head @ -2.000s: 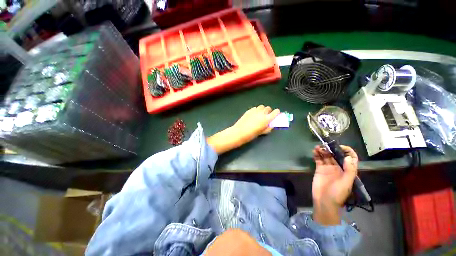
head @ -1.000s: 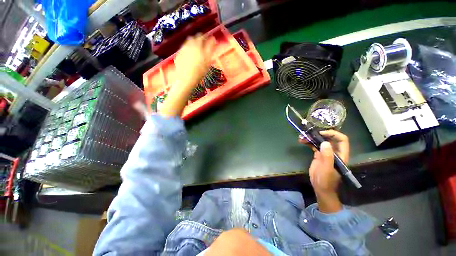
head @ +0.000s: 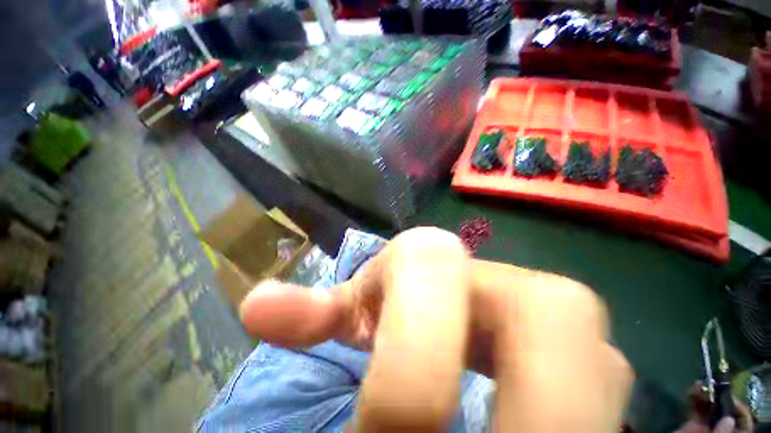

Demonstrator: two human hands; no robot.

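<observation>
My left hand (head: 473, 338) is very large and close to the camera, with bent fingers. No object shows in it, but its inner side is partly hidden. My right hand (head: 706, 414) is small and cut off at the lower right edge, around the black handle of the soldering iron (head: 721, 391). The iron's thin bent metal end points up. A dark-red pile of small components (head: 476, 232) lies on the green mat just beyond my left hand. The red compartment tray (head: 583, 200) stands behind, with dark, green-ended board bundles (head: 585, 162) in several slots.
Tall clear blister trays (head: 363, 156) stand left of the red tray. The fume fan (head: 752, 296) and tip cleaner tin (head: 755, 389) are cut off at right. An open cardboard box (head: 254, 245) is below the bench at left. Another red tray (head: 600, 63) stands behind.
The view has swung left. My left hand has left the red tray and come up close to the camera. My right hand with the iron now shows only at the lower right edge.
</observation>
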